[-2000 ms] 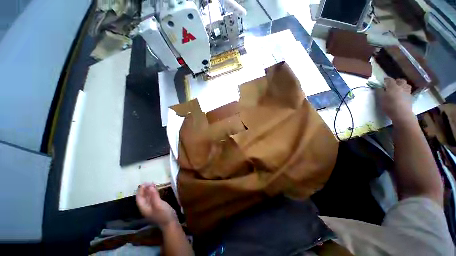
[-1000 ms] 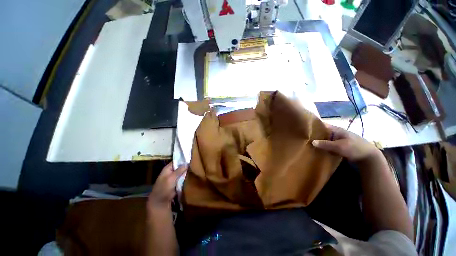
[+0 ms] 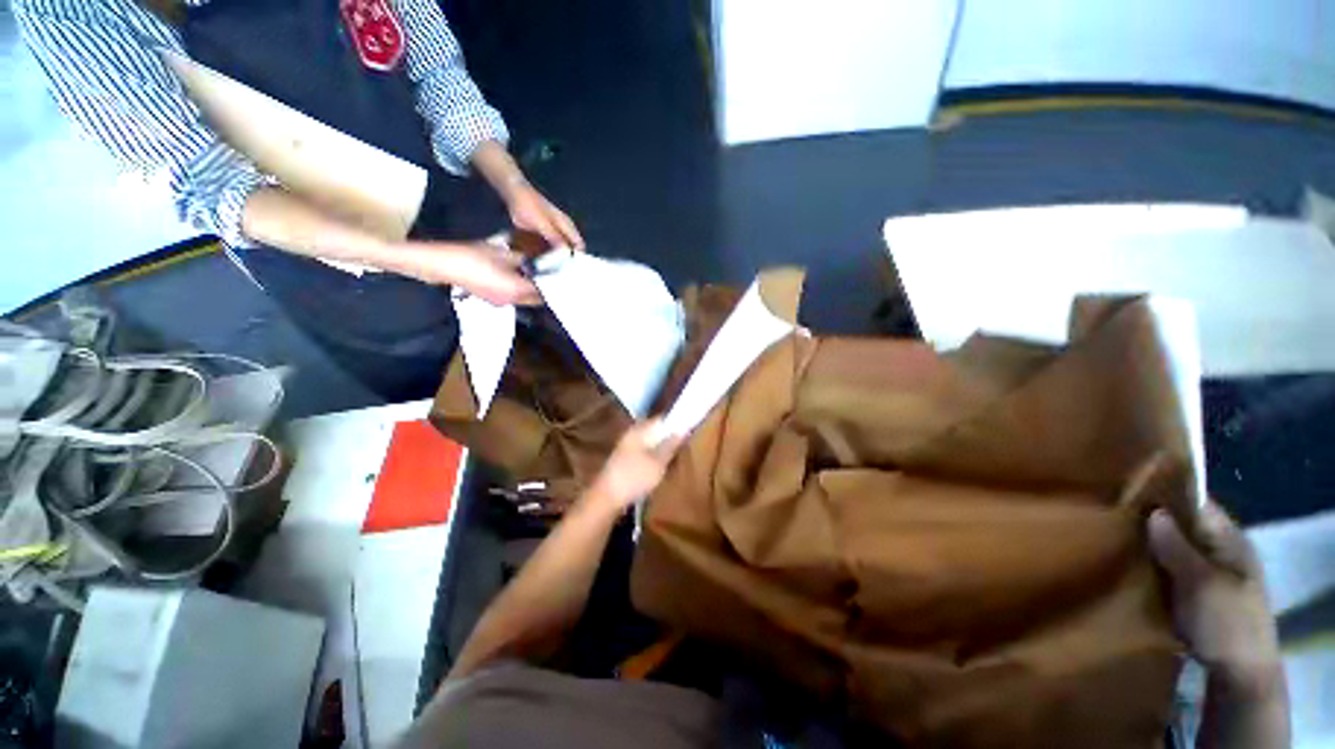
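A large brown panel [image 3: 952, 542] with a white sheet [image 3: 732, 351] along its left edge hangs in folds in front of me. My left hand [image 3: 640, 465] grips its left edge at the white sheet. My right hand [image 3: 1212, 563] holds its right side, fingers partly hidden by the cloth. The panel is clear of the sewing machine, which is out of view.
An aproned person [image 3: 359, 190] in striped sleeves handles another white sheet [image 3: 615, 315] and brown piece [image 3: 535, 403] just beyond my left hand. At left are a red-orange card [image 3: 414, 476] on a white side table and grey-beige corded pieces [image 3: 132, 439]. A white table [image 3: 1025, 271] stands at right.
My view has swung left from the machine to the side table and the other person. Both my hands have lifted the brown panel off the machine table's front edge and carried it along.
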